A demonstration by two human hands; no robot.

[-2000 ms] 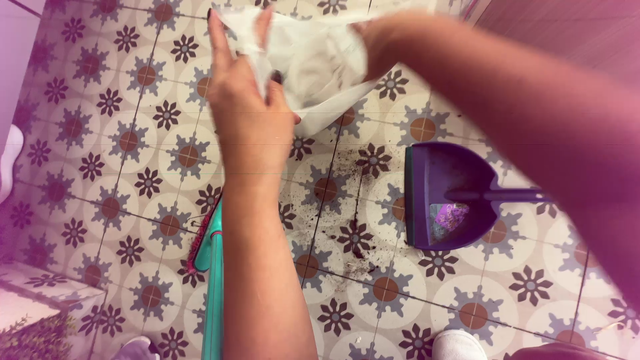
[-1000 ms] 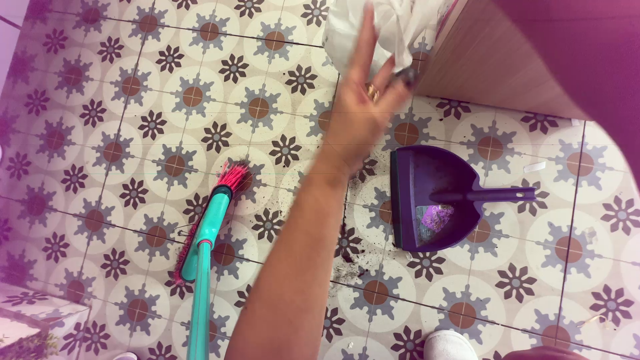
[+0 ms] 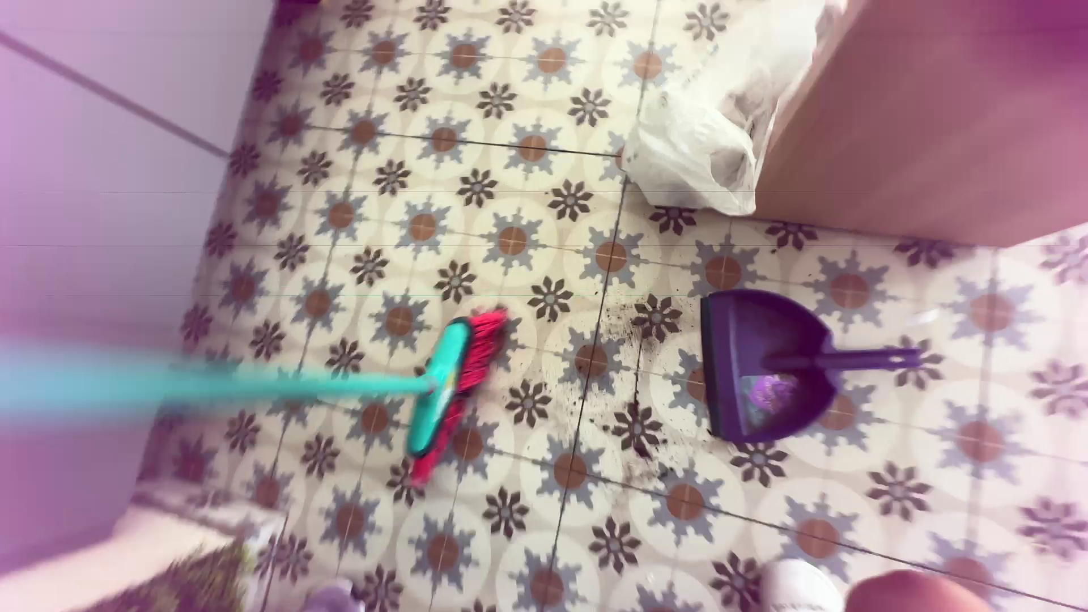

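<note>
Neither of my hands shows in the head view; whatever holds the broom is hidden beyond the frame. The broom's turquoise handle (image 3: 323,388), blurred toward its outer end, runs in from the left edge. Its turquoise head with red bristles (image 3: 480,348) is at the floor, left of a scatter of dark dirt (image 3: 637,425). Right of the dirt lies a purple dustpan (image 3: 769,365), its straight lip toward the dirt and its short handle pointing right. A crumpled white plastic bag (image 3: 693,153) rests on the floor above the dustpan, against a cabinet.
The wooden-looking cabinet (image 3: 918,127) stands at the upper right, and a pale wall or panel (image 3: 110,212) rises at the left. A light ledge with a greenish, shaggy thing (image 3: 183,582) is at the lower left. A white shoe (image 3: 799,586) is at the bottom edge.
The white bag, at my hands before, now rests on the floor by the cabinet. My hands have left view. The broom handle has swung from pointing down the frame to pointing left.
</note>
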